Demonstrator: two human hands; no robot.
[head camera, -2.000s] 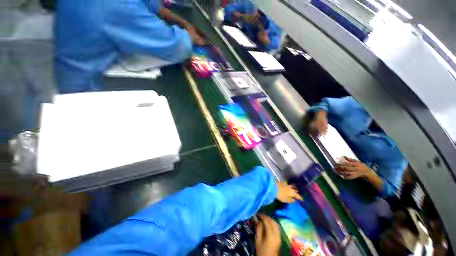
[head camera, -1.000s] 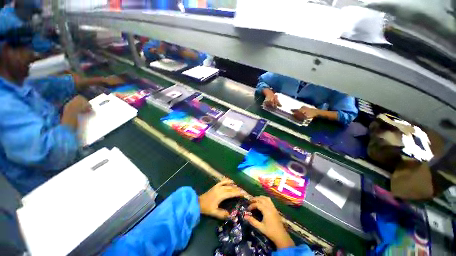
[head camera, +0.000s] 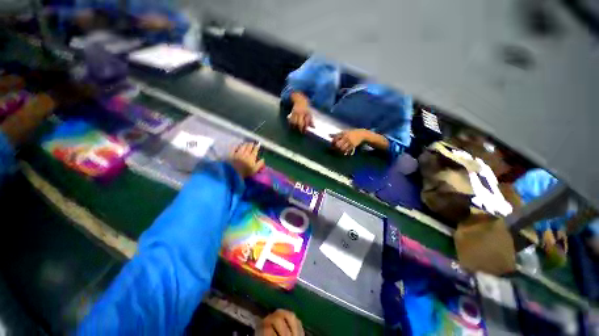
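My left hand (head camera: 246, 159) reaches over the belt to the far end of a grey box half (head camera: 157, 154) bearing a white leaflet (head camera: 190, 143). Its fingers are at the box's dark end; whether they hold anything is blurred. Below my sleeve lies a colourful printed box half (head camera: 266, 243) with large white letters and "PLUS" on its edge. Beside it is another grey box half (head camera: 371, 269) with a tilted white leaflet (head camera: 348, 245). My right hand (head camera: 280, 323) is cut off by the bottom edge; its fingertips are hidden. The black bagged accessories are out of view.
More printed boxes lie on the green conveyor (head camera: 276, 298), at left (head camera: 88, 147) and lower right (head camera: 433, 302). Across it, a worker in blue (head camera: 368, 108) handles a white flat item (head camera: 323, 126). A dark blue heap (head camera: 394, 184) and brown carton (head camera: 486, 243) lie right. A grey shelf (head camera: 427, 46) hangs overhead.
My left hand has gone from the black bundles out to a box on the belt. My right hand is now at the bottom edge. The view has shifted, and the white stack is out of view.
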